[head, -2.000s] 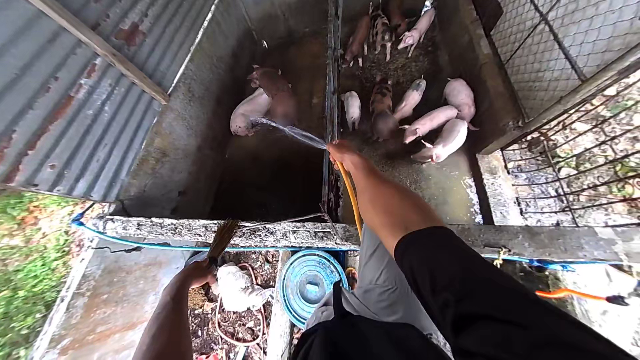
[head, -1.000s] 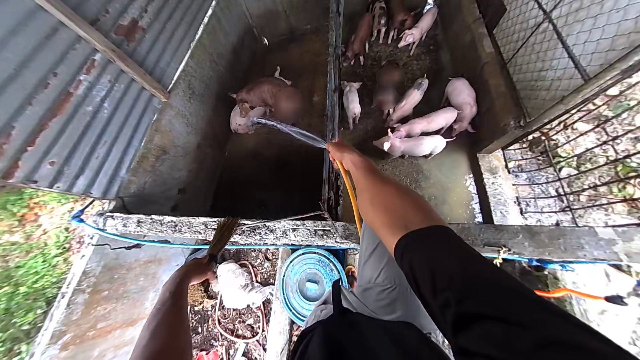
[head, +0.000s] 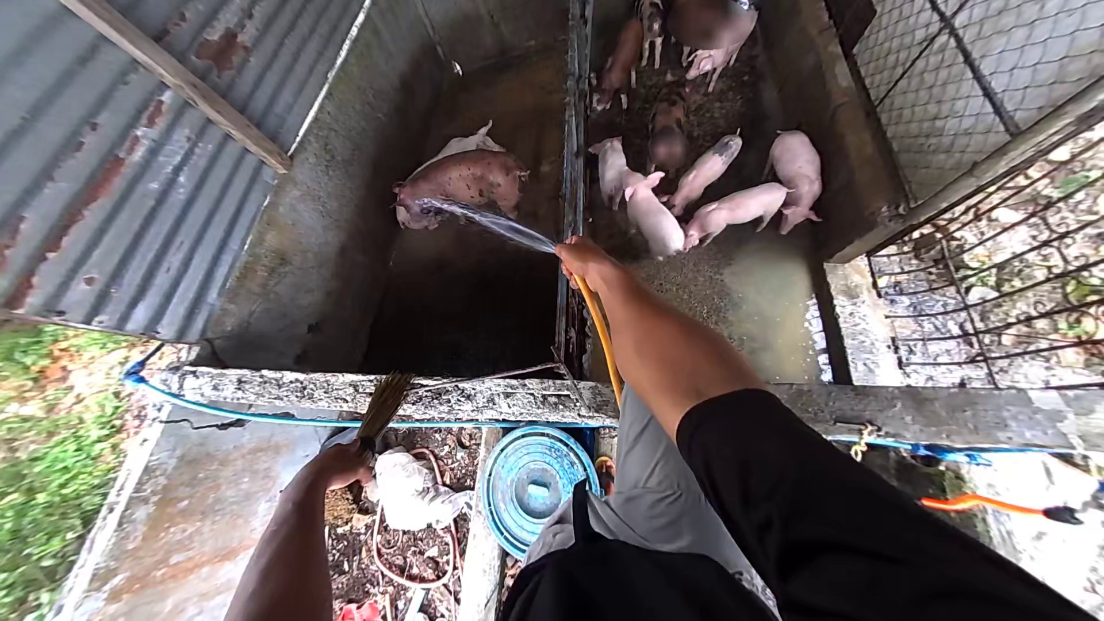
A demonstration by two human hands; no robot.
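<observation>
My right hand [head: 586,262] is closed around the end of a yellow hose [head: 601,332], held above the pen divider. A stream of water [head: 496,224] runs from it leftward onto a reddish-brown pig [head: 466,179] in the left pen; a paler pig [head: 470,142] is partly hidden behind that one. At lower left, my left hand [head: 343,466] grips a stick broom [head: 385,405], its bristles pointing up over the front wall. Several pink piglets [head: 740,210] and darker pigs [head: 668,129] stand in the right pen.
A concrete wall top [head: 483,402] crosses in front, with a light-blue hose [head: 250,417] along it. Below are a round blue lid [head: 536,487] and a white sack [head: 412,492]. Corrugated metal sheeting [head: 172,155] borders the left, wire mesh [head: 975,78] and metal bars [head: 983,285] the right.
The brown pig in the left pen has turned and shifted left, now in front of the pale one. Piglets in the right pen have moved about. Both hands stay in about the same place.
</observation>
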